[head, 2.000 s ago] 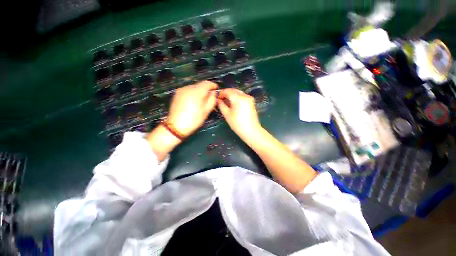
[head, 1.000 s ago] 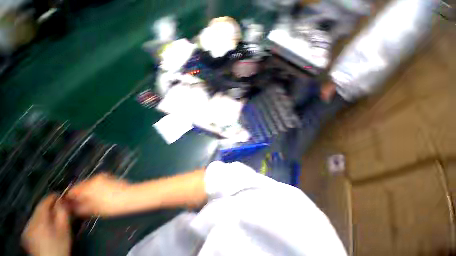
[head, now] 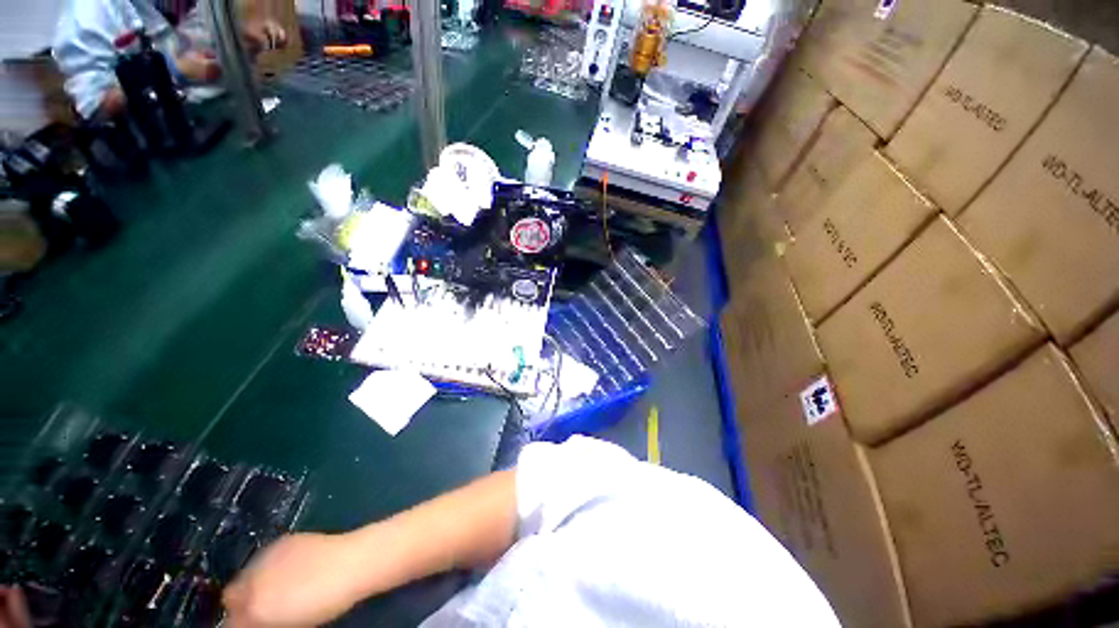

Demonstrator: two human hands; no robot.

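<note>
My right hand (head: 288,582) is at the lower left, over the near right part of the clear blister tray (head: 264,491) full of black modules. Its fingers are blurred, and I cannot tell whether they hold anything. Of my left hand (head: 12,608) only a small piece shows at the bottom left edge; the rest is cut off. The modules sit in rows in the tray, which is partly cut off by the picture's left and bottom edges.
A white ribbed rack (head: 454,334), paper slip (head: 393,400), red component pile (head: 329,342) and black fan (head: 530,236) stand right of the tray. An empty blister tray (head: 632,313) lies over a blue bin (head: 595,411). Cartons (head: 908,331) are stacked right. A white machine (head: 650,160) and a person's sleeve (head: 92,49) are beyond.
The view has swung right and up, so the filled tray and my hands now lie at the lower left. My left hand has nearly left the picture. The sleeved arm at the upper right is gone.
</note>
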